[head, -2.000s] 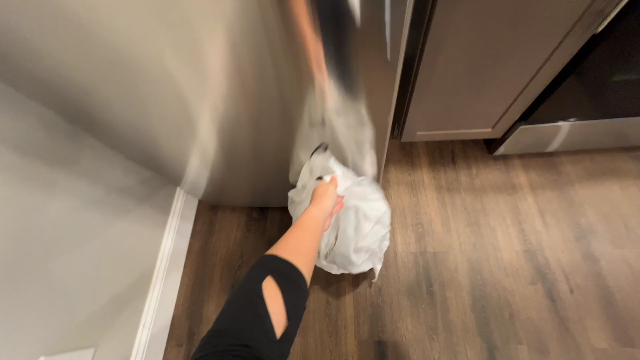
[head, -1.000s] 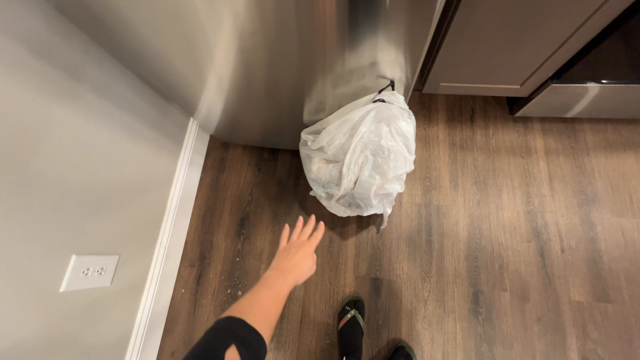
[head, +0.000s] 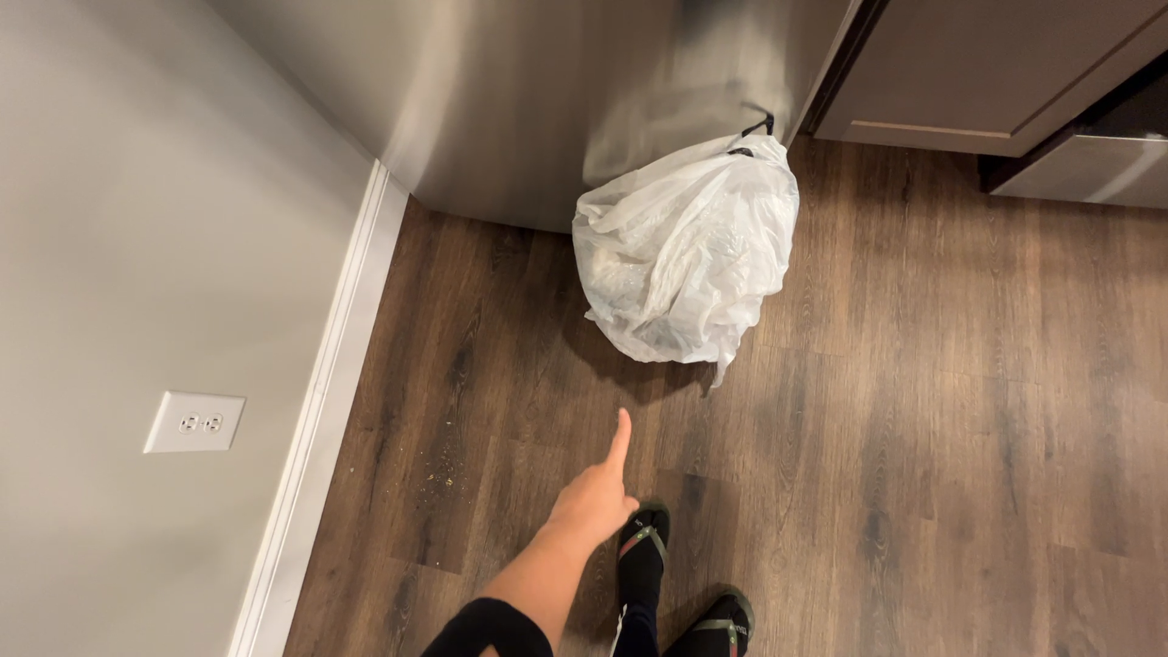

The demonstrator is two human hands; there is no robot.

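Observation:
A full white plastic bag (head: pixel 689 255) with a black drawstring (head: pixel 757 126) at its top rests on the wood floor against a stainless steel appliance front. My left hand (head: pixel 593 497) is below it in the view, with the index finger extended toward the bag and the other fingers curled. It holds nothing and does not touch the bag. My right hand is not in view.
The stainless steel appliance (head: pixel 511 119) stands behind the bag. At left are a wall with a power outlet (head: pixel 194 422) and a white baseboard (head: pixel 319 383). A cabinet (head: pixel 967 73) is at upper right. Small crumbs (head: pixel 443 479) lie on the floor near my feet (head: pixel 643 557).
My left hand gripped the bag's top two seconds ago; it has let go and drawn back. Its spread fingers have since curled, except the index finger. The bag stays by the appliance.

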